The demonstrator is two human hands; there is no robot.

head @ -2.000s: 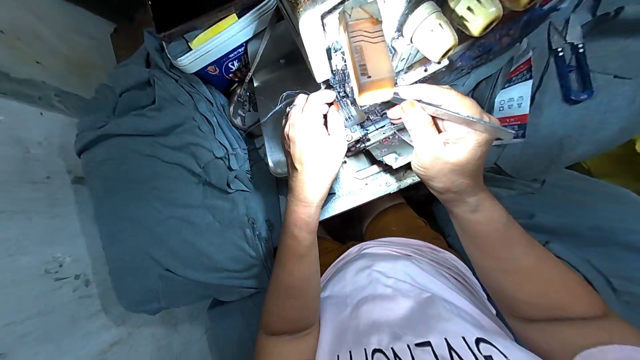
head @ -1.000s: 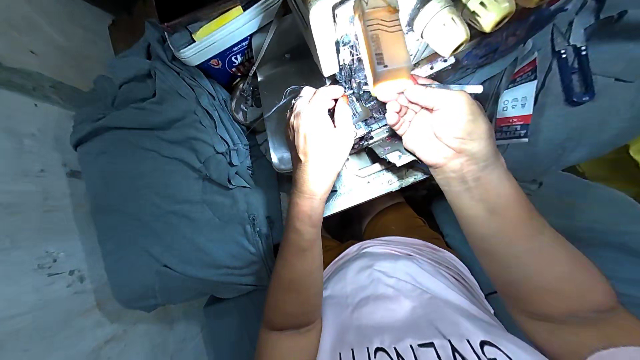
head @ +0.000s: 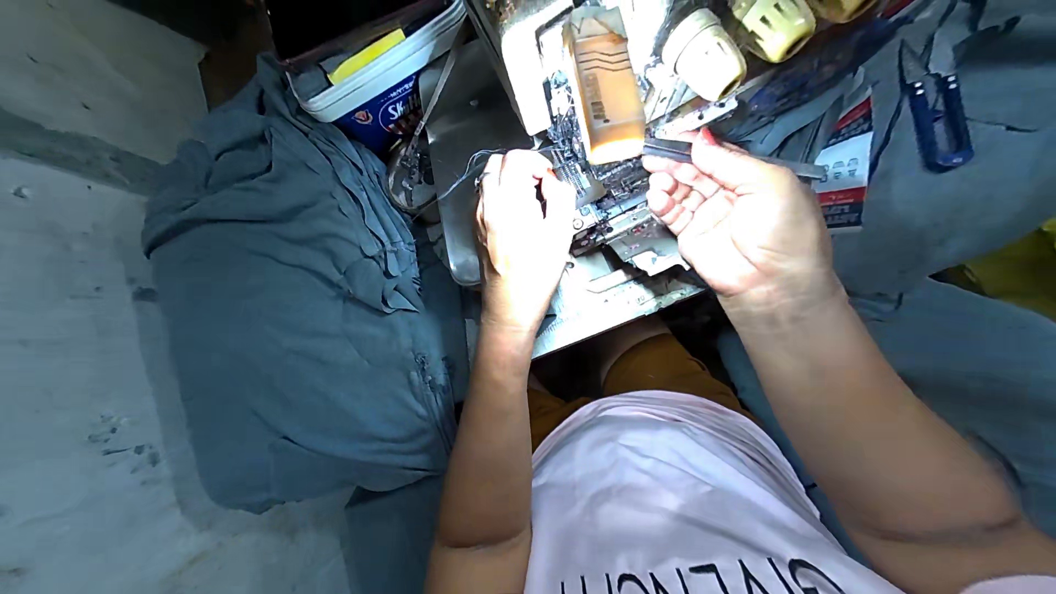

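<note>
An industrial sewing machine [head: 616, 223] with exposed metal parts is lit brightly at the top centre, behind a translucent orange guard [head: 610, 91]. My left hand [head: 524, 219] rests at the left side of its metal parts, fingers bent down; a thin dark thread [head: 462, 177] runs to the fingers, and whether they pinch it is hidden. My right hand [head: 734, 210], palm turned up, grips metal tweezers [head: 670, 149] between thumb and fingers. The tweezers' dark end points left at the guard's lower edge, and their pale end sticks out to the right.
Grey fabric [head: 289, 330] is heaped at left. Beyond it stands a white and blue bucket [head: 363, 99]. Thread cones [head: 707, 58] are at the top. Blue-handled thread snips [head: 938, 124] and a printed packet [head: 847, 169] lie on grey cloth at right. A metal tray [head: 470, 107] sits beside the machine.
My right hand has rolled palm-up with the tweezers, which lay across it, pointing down to the right, two seconds ago. My left hand has stayed at about the same place.
</note>
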